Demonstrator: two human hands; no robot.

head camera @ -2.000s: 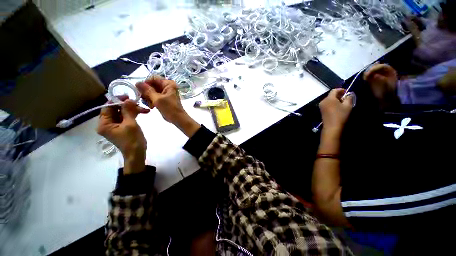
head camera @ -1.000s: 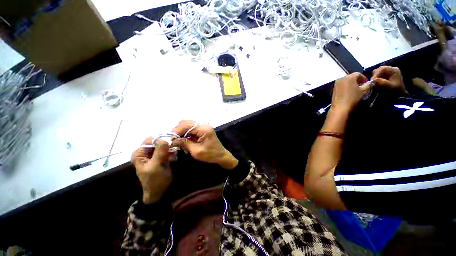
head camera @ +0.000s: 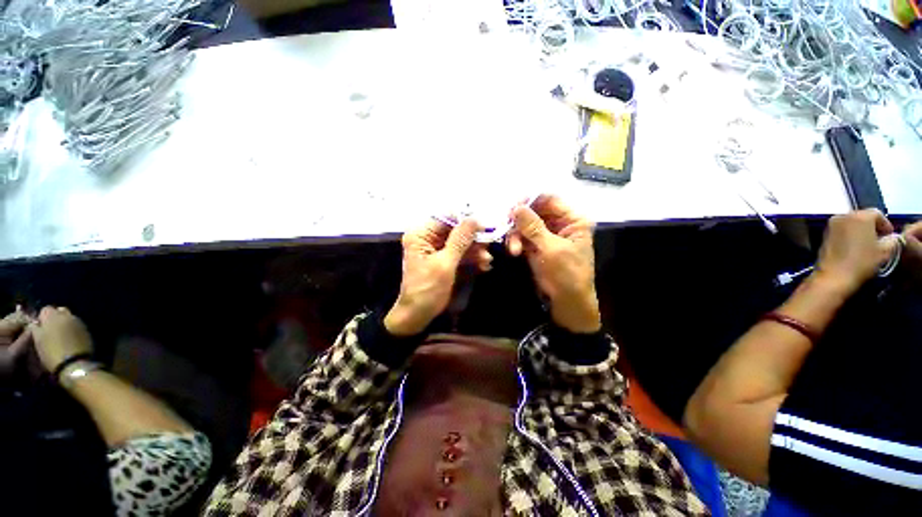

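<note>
My left hand (head camera: 433, 265) and my right hand (head camera: 556, 252) are close together just over the bench's near edge. Both hold a short white cable (head camera: 493, 235) between thumbs and fingers. A small white stretch of it shows between the fingertips; the rest is hidden by the fingers or too blurred to tell. A dark handheld device with a yellow lower part (head camera: 608, 139) and black round top lies on the bench ahead, to the right of my hands. A pale strip (head camera: 596, 100) lies across it.
Loose grey-white cables (head camera: 116, 96) lie at the left of the bench (head camera: 303, 131). A pile of coiled white cables (head camera: 799, 50) is at the far right. A black slab (head camera: 855, 170) lies near the right neighbour's hand (head camera: 854, 245). Another person's hands (head camera: 51, 333) show at the left.
The view has swung left, so the device and pile show further right. My hands stay together on the cable, with less of its loop showing. The cardboard box is mostly out of view.
</note>
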